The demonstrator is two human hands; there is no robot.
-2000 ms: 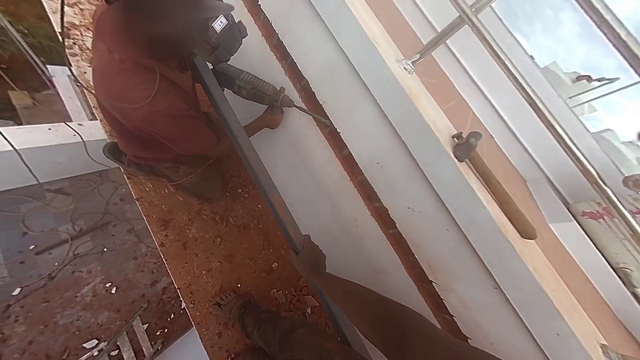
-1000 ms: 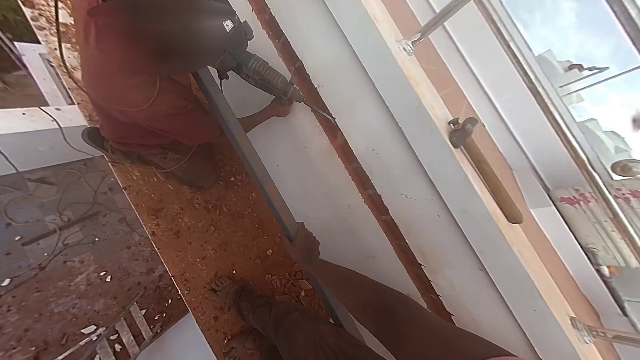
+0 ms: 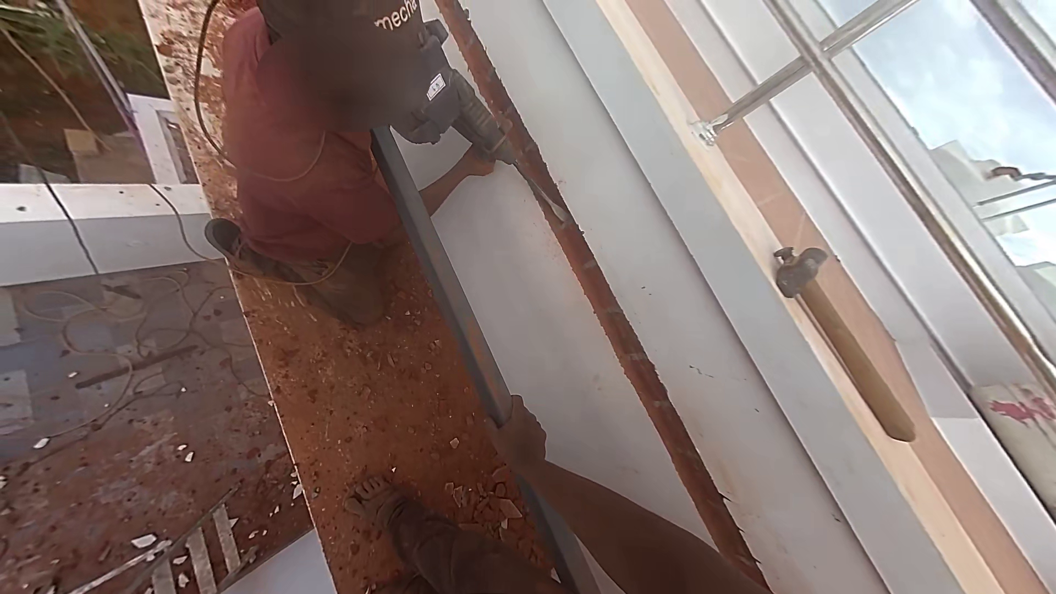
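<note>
My right hand [image 3: 520, 433] is closed around a long dark grey metal bar [image 3: 462, 318], which runs slanting alongside the white wall [image 3: 528, 289]. My left hand is out of view. Beyond my hand, a co-worker in a red shirt [image 3: 285, 165] kneels on the dusty platform and holds a hammer drill [image 3: 474, 124]. Its long bit [image 3: 544, 198] points into a rough groove [image 3: 631, 355] in the wall, where red masonry shows. The co-worker's head and cap hide part of the drill.
A wooden-handled hammer [image 3: 858, 363] rests on the ledge at right, beside metal window bars [image 3: 899, 190]. Broken chips [image 3: 495, 503] and red dust lie on the platform [image 3: 355, 396] near my bare foot [image 3: 375, 499]. Below at left are cables [image 3: 124, 355] and a ladder [image 3: 202, 553].
The co-worker has leaned further over the drill, and the bit has shifted a little up along the groove. My right hand stays on the bar. The view has shifted somewhat.
</note>
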